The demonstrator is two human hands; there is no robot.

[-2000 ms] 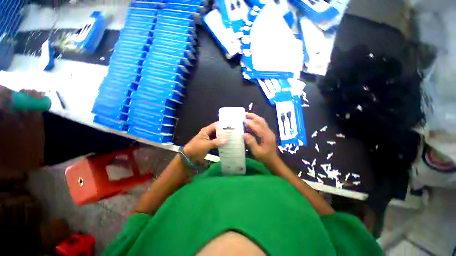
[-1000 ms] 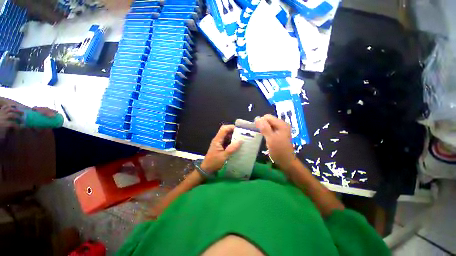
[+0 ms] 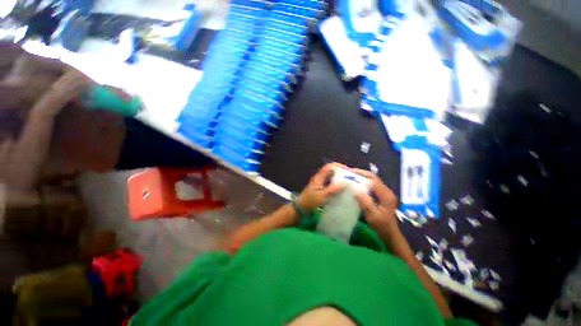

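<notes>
A slim white retail box [image 3: 339, 213] is held upright in front of my green shirt, its white printed back facing up, blurred. My left hand [image 3: 319, 191] grips its left side near the top end. My right hand [image 3: 380, 202] holds its right side, with fingers at the top end. Whether anything is inside the box is hidden. Flat unfolded cartons [image 3: 420, 178] lie in a fanned pile beyond my hands. Two tight rows of filled boxes [image 3: 245, 95] stand to the left, blue edges up.
A black cable pile [image 3: 532, 165] covers the bench at right. White scraps [image 3: 455, 261] lie near the front edge. A neighbour's arm [image 3: 48, 111] and a green cylinder [image 3: 114, 102] are at left. A red-orange stool [image 3: 151, 193] stands on the floor below.
The view has turned, so the bench things sit further right. Both hands stay on the box; the right fingers have moved from the raised top end to its right side. The neighbour's arm has moved.
</notes>
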